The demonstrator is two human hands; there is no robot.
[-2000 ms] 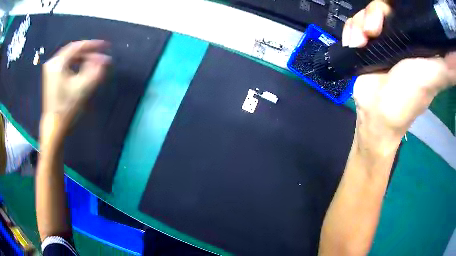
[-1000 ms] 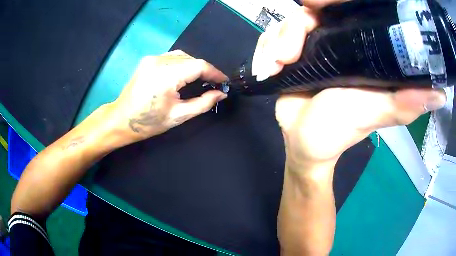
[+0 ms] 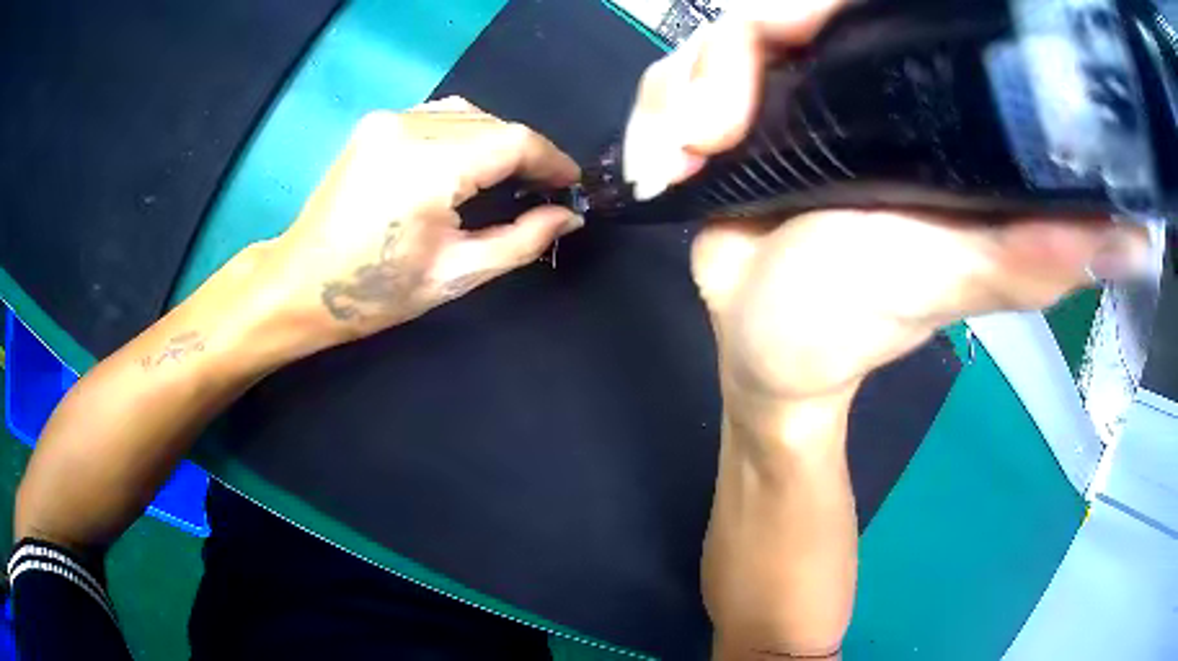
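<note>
My right hand (image 3: 827, 284) is wrapped around a thick black electric screwdriver (image 3: 904, 129) with a ribbed grip and a blurred pale label. Its nose points left. My left hand (image 3: 426, 226) pinches a small silvery hinge (image 3: 578, 199) between thumb and index finger, right at the screwdriver's nose. Most of the hinge is hidden by the fingertips. The driver bit cannot be made out. Both hands are above the black work mat (image 3: 517, 439).
Another black mat (image 3: 129, 129) lies at the left, past a green table strip (image 3: 278, 155). A sample hinge (image 3: 685, 18) shows at the top edge on the whitish strip. Blue crate parts (image 3: 39, 387) are below the table edge. Pale panels (image 3: 1111, 568) stand at right.
From two seconds ago, the screwdriver has moved from the blue screw bin to the hinge, and my left hand has come from the left mat to hold it. Since one second ago, both have shifted slightly up.
</note>
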